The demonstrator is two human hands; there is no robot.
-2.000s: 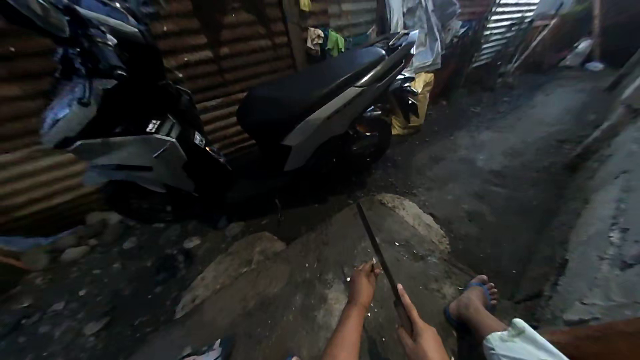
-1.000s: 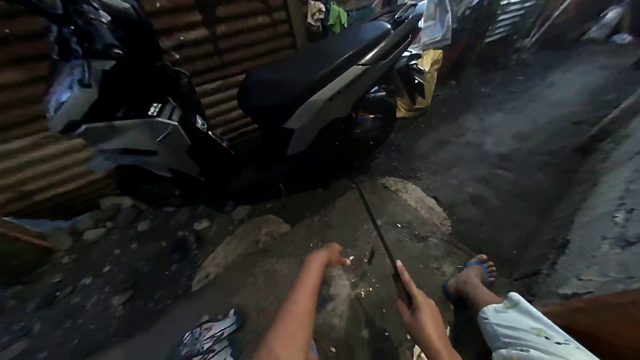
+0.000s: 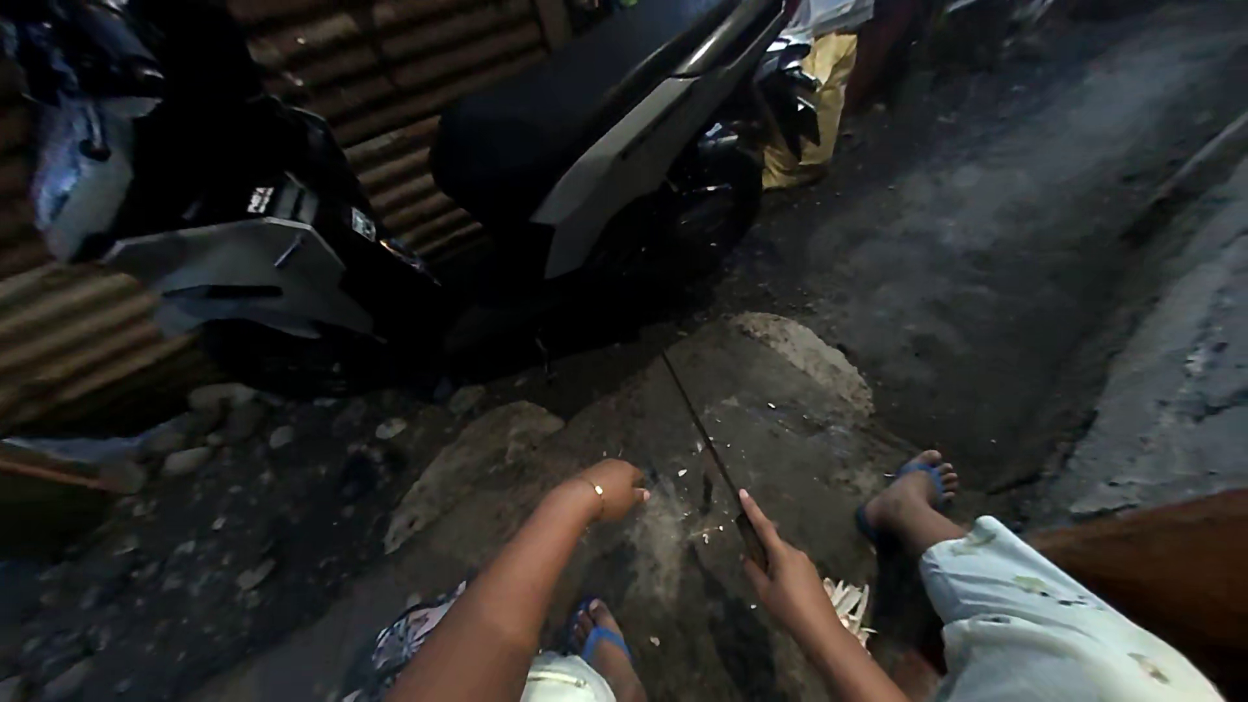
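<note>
My right hand (image 3: 775, 565) is closed round the handle of a long, thin, dark blade (image 3: 704, 439), its index finger laid along the back. The blade points up and away over the concrete slab (image 3: 624, 419). To its left, my left hand (image 3: 616, 489) hangs over the slab with its fingers curled; a small pale bit shows at the fingertips, too small to name, and a thin bracelet circles the wrist. Small pale chips (image 3: 707, 534) lie scattered between the hands. A bundle of pale split strips (image 3: 848, 606) lies beside my right forearm, partly hidden.
A parked motor scooter (image 3: 585, 146) stands ahead, before a corrugated metal wall (image 3: 409, 166). Stones (image 3: 185, 460) lie at left. My feet in blue flip-flops (image 3: 606, 639) flank the slab. A yellow sack (image 3: 829, 107) stands behind the scooter; a low concrete edge (image 3: 1160, 390) runs along the right.
My left hand has moved left, away from the blade, since the earliest frame. My right hand still holds the blade. The view has tilted down somewhat.
</note>
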